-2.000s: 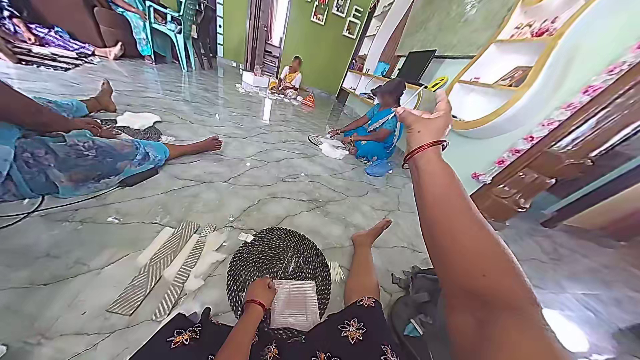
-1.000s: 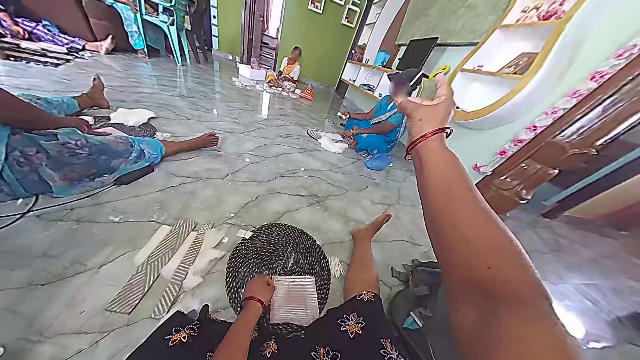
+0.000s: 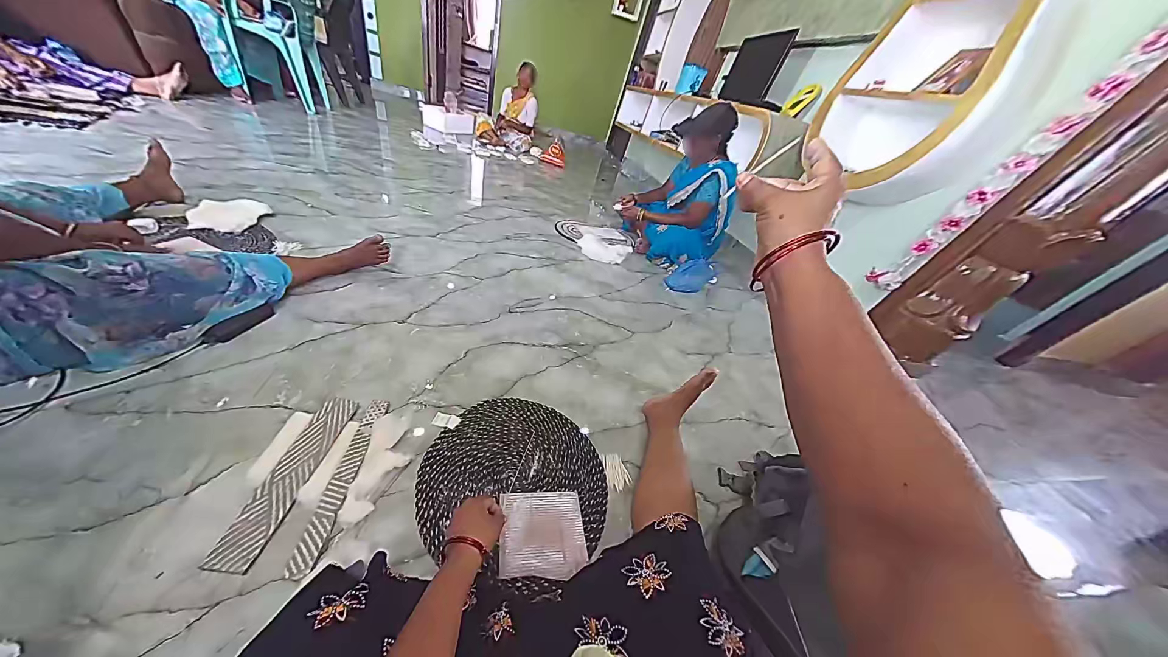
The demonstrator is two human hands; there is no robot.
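My left hand is closed at the left edge of a clear ribbed plastic tray; whether it grips the tray's edge I cannot tell. The tray lies on a round black-and-white braided mat on the floor, at my lap. My right hand is raised at arm's length at the upper right, fingers pinched on a thin pale stick. Left of the mat lie striped strips and white fluffy material. Several thin white sticks lie at the mat's right edge.
A grey-black bag lies by my right leg. A seated person's legs and a black cable are at the left. Farther off, a person in blue sits beside another mat, and another person sits by a white box.
The raised right hand has shifted slightly in view, still holding the stick. My left hand stays by the tray. The person in blue has changed arm position.
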